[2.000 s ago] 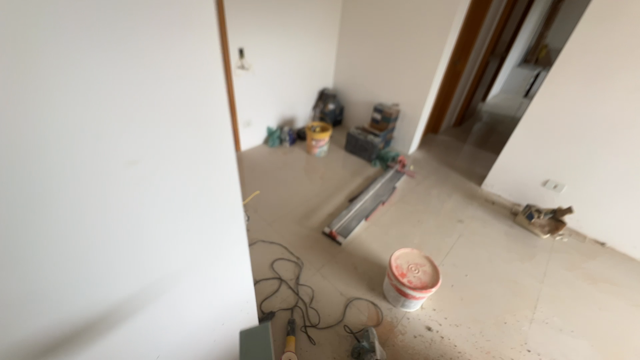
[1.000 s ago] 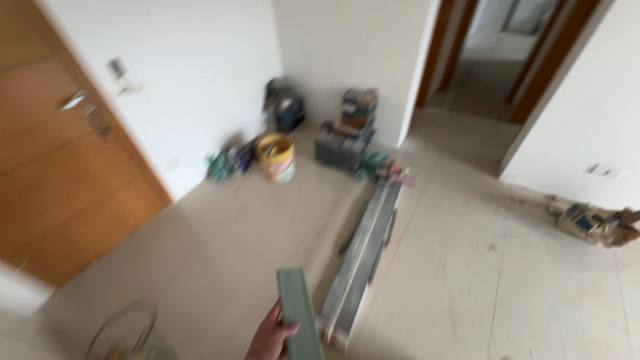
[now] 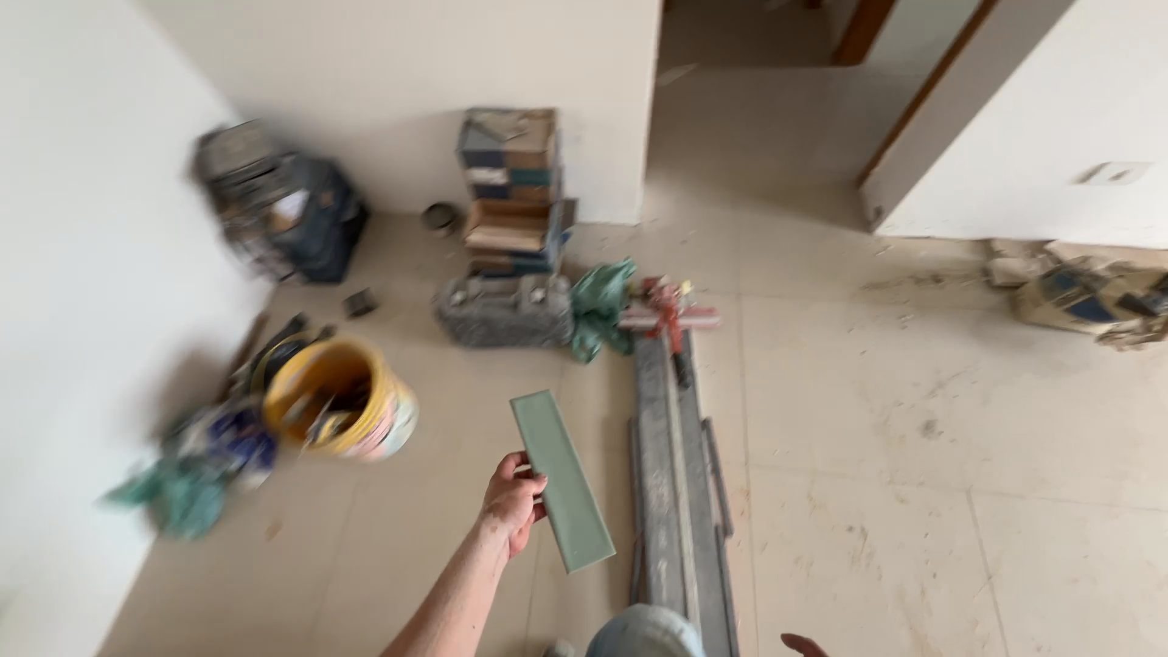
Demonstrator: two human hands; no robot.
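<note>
My left hand (image 3: 516, 502) grips a long, narrow pale green tile (image 3: 563, 484) by its left edge, thumb on top, held above the floor. To the right of the tile, a long manual tile cutter (image 3: 666, 474) with a grey bed, a centre rail and a red handle part (image 3: 669, 315) lies on the floor. Only a fingertip or so of my right hand (image 3: 803, 645) shows at the bottom edge, right of the cutter; whether it holds anything is hidden. Part of a light blue knee or shoe (image 3: 644, 631) covers the cutter's near end.
A yellow bucket (image 3: 342, 401) with tools stands at left, beside green and blue plastic bags (image 3: 187, 493). Along the back wall are a dark backpack (image 3: 292, 205), stacked tile boxes (image 3: 511, 182), a dusty grey case (image 3: 506, 313) and a green bag (image 3: 602, 306). A torn sack (image 3: 1077, 297) lies at right.
The view has moved forward to the cutter and boxes. My left hand and the tile, low in the view one second ago, now show fully. A bit of my right hand has come into view.
</note>
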